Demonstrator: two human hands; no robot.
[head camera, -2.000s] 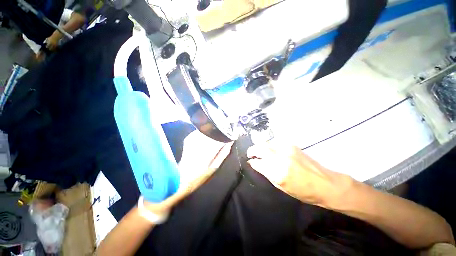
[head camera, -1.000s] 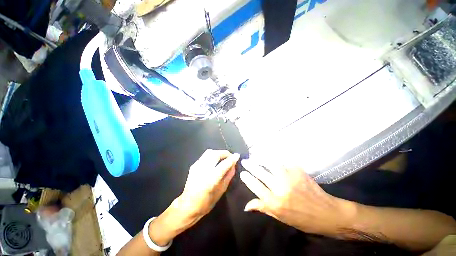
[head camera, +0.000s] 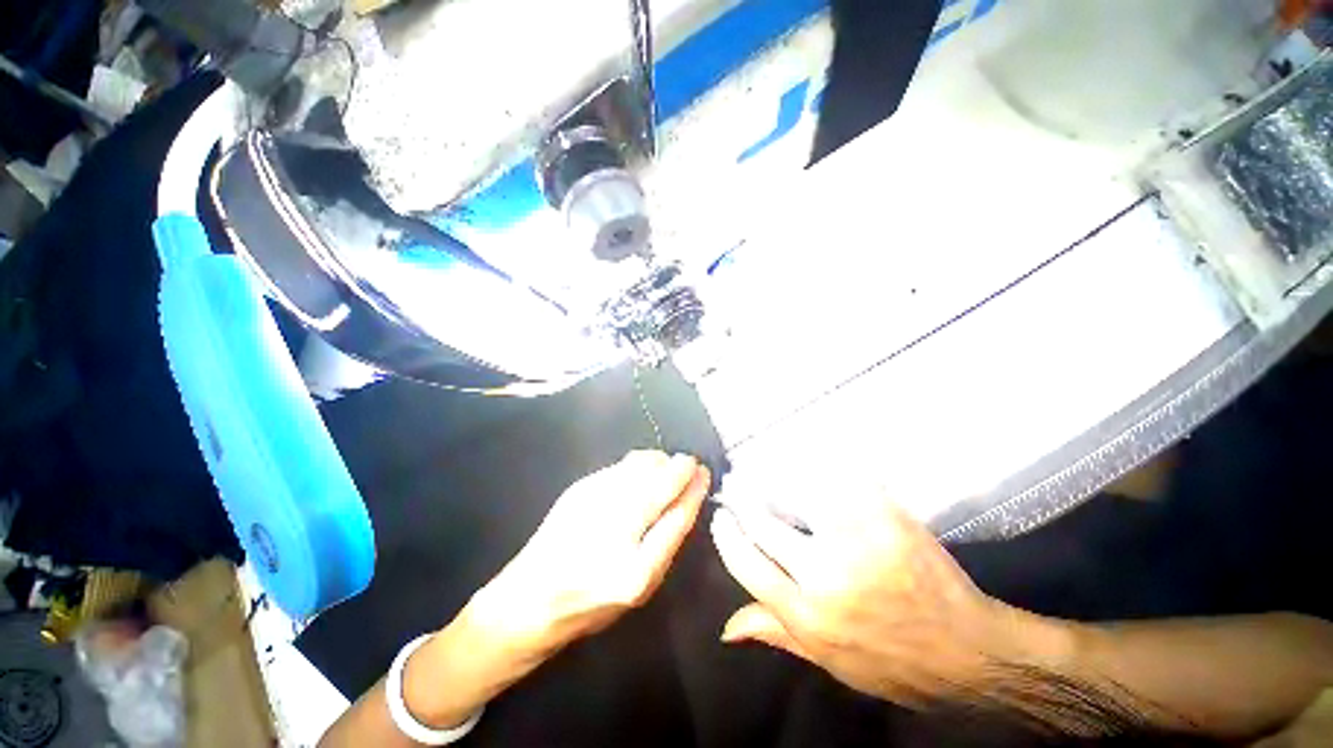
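Note:
The black garment piece (head camera: 483, 460) lies under the presser foot and needle (head camera: 654, 310) of the white sewing machine (head camera: 453, 95) and spreads down toward my lap. My left hand (head camera: 592, 548) pinches the cloth near its right edge, just below the needle. My right hand (head camera: 863, 592) is beside it, its fingertips at the cloth's edge and on the white machine bed (head camera: 1009, 365); whether it grips cloth I cannot tell. The needle tip is lost in glare. A thread line runs from the needle toward my left fingertips.
A light blue lamp (head camera: 263, 424) on a white bent arm stands left of the needle. A large black cloth pile (head camera: 81, 351) lies at far left, with cardboard (head camera: 212, 643) and a plastic bag (head camera: 132, 680) below. A black strip (head camera: 873, 73) hangs over the machine arm.
Both hands have moved down from the needle and closer together along the cloth's edge since the earliest frame. The view has shifted, and the lamp appears farther left.

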